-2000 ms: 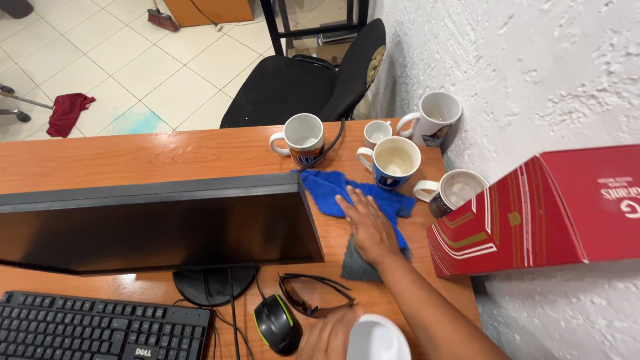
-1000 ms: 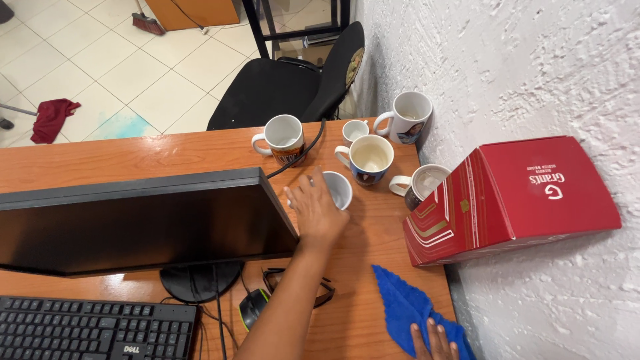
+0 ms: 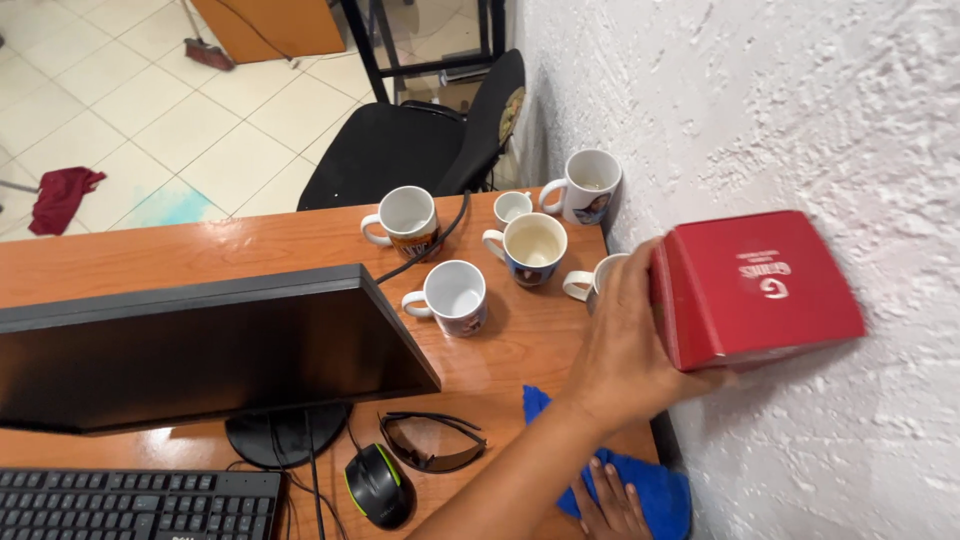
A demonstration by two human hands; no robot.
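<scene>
My left hand [image 3: 626, 345] grips a red Grant's cardboard box [image 3: 765, 285] by its sides, near the wall. My right hand [image 3: 611, 502] lies flat on a blue cloth [image 3: 656, 491] at the desk's right edge, fingers slightly apart. Left of the box are a white mug [image 3: 455, 292], a printed mug [image 3: 409, 217], a blue-and-white mug [image 3: 535, 244], a small white cup [image 3: 513, 206] and a mug with a picture [image 3: 592, 184]. Another mug [image 3: 581, 285] is partly hidden behind my left fingers.
A monitor [image 3: 225, 360], keyboard [image 3: 135, 502], Dell mouse [image 3: 377, 484] and dark glasses [image 3: 435, 442] occupy the left and front of the wooden desk [image 3: 150, 262]. A black cable [image 3: 450, 229] passes by the mugs. Behind are a black chair [image 3: 390, 150] and, at right, a rough white wall [image 3: 750, 112].
My left hand has let go of the white mug, which stands by the monitor, and taken hold of the red box, now turned. My right hand and the blue cloth have moved from among the mugs toward the desk's front right.
</scene>
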